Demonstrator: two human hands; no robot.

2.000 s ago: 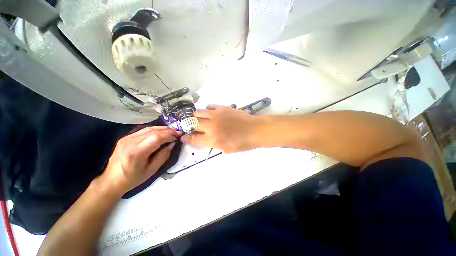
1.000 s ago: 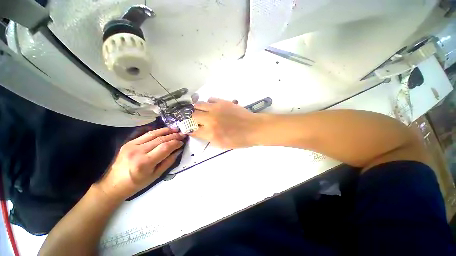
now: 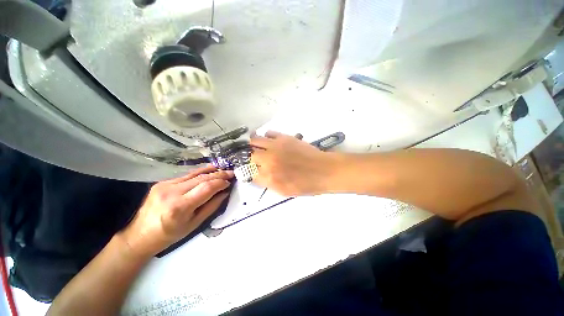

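Observation:
The black fabric (image 3: 68, 213) spreads over the left of the table and runs under my left hand up to the presser foot (image 3: 224, 162), lit purple-white. My left hand (image 3: 176, 210) lies flat on the fabric with its fingertips beside the foot, pressing it down. My right hand (image 3: 287, 163) is just right of the foot, its fingertips behind and beside the pale dotted disc (image 3: 247, 173). Whether it touches fabric is hidden. The thread snips (image 3: 329, 141) lie on the machine bed behind my right hand, partly covered.
The white machine head (image 3: 266, 55) with its cream tension dial (image 3: 183, 99) fills the top. Tweezers (image 3: 371, 83) lie behind. A metal lever part (image 3: 519, 86) is at right. The table's front edge (image 3: 321, 262) carries a printed ruler. A red rim (image 3: 7, 284) shows at far left.
The view has shifted, so the machine and hands sit slightly lower and further right. My left fingers have gone from pinched to flatter on the fabric. My right hand stays by the disc.

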